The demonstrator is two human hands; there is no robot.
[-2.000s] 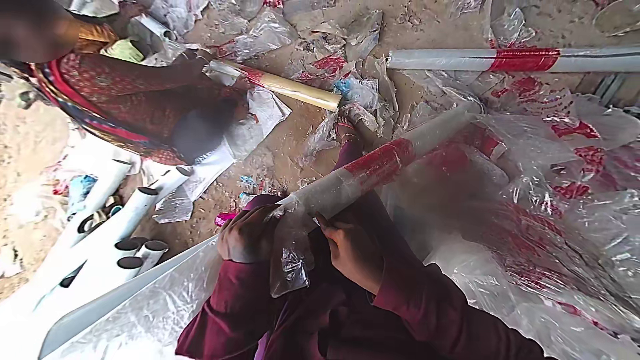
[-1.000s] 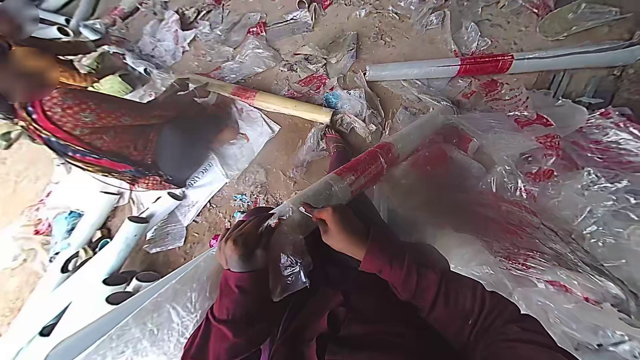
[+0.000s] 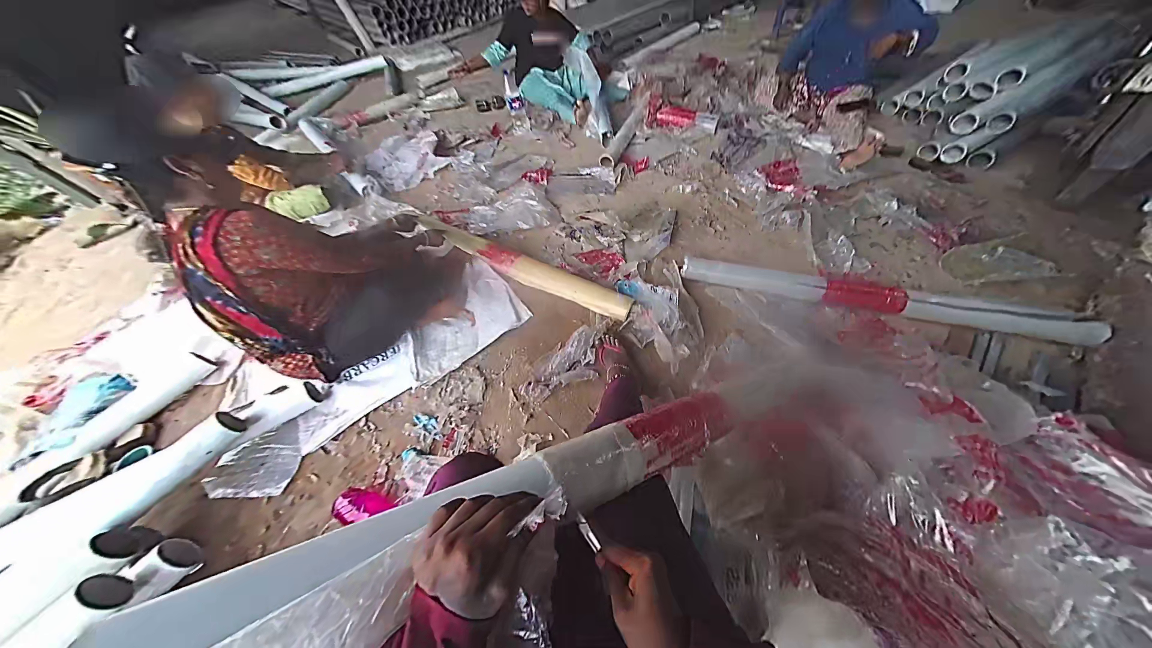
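Note:
A long pale plastic pipe (image 3: 360, 549) lies across my lap, rising from lower left to the right. Clear plastic film (image 3: 594, 463) and a red band (image 3: 679, 427) wrap its far part. My left hand (image 3: 477, 549) is closed on the torn edge of the film at the pipe's near side. In my right hand (image 3: 634, 576) is a small metal blade (image 3: 589, 533), its tip pointing up toward the film's edge just below the pipe. Part of the film hangs down between my hands. The pipe's far end is hidden by plastic and blur.
A person (image 3: 279, 270) sits at left beside a yellowish pipe (image 3: 549, 279). Two other people (image 3: 544, 54) sit farther back. Another wrapped pipe (image 3: 774, 274) lies at right, with heaped plastic film (image 3: 909, 540) below it. White pipes (image 3: 180, 459) lie at lower left; stacked pipes (image 3: 981, 108) stand back right.
The view has tilted up, showing the people and pipe stacks behind. My right hand has come down off the pipe and film, and a blade now shows in it.

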